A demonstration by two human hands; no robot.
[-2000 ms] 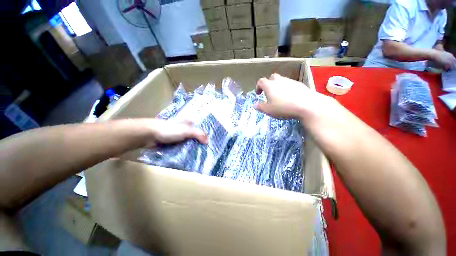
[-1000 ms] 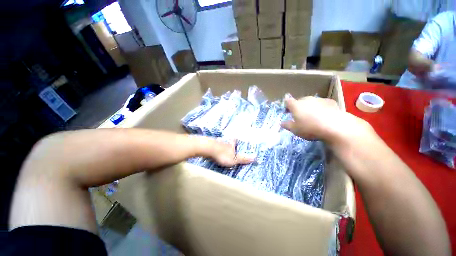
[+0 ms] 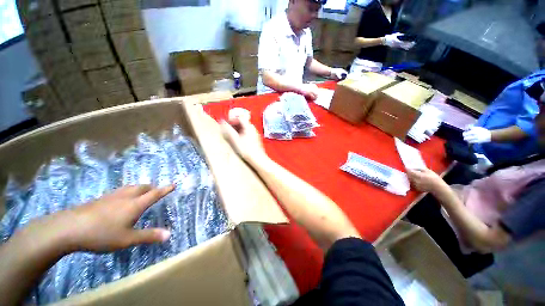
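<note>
A large open carton [image 3: 149, 285] fills the left of the view, packed with rows of upright bubble-bagged items [image 3: 107, 179]. My left hand [image 3: 119, 218] is over these rows with thumb and fingers spread, holding nothing. My right hand [image 3: 244, 140] is past the carton's right wall, over the red table cover [image 3: 299, 173], fingers apart and slightly blurred. It is near a packing tape roll [image 3: 239, 113]; whether it touches it cannot be told. A stack of filled bags [image 3: 290, 116] lies farther off on the table.
A single bubble-bagged item [image 3: 375, 173] lies nearer the table's right edge. Two small cartons [image 3: 391, 107] stand at the far side. Several people stand or sit around the table. A supply carton [image 3: 424, 257] is at lower right; stacked cartons [image 3: 95, 54] are behind.
The view has swung right toward the table. My right hand has moved out of the carton to above the table. My left hand has lifted off the bags and its fingers have spread.
</note>
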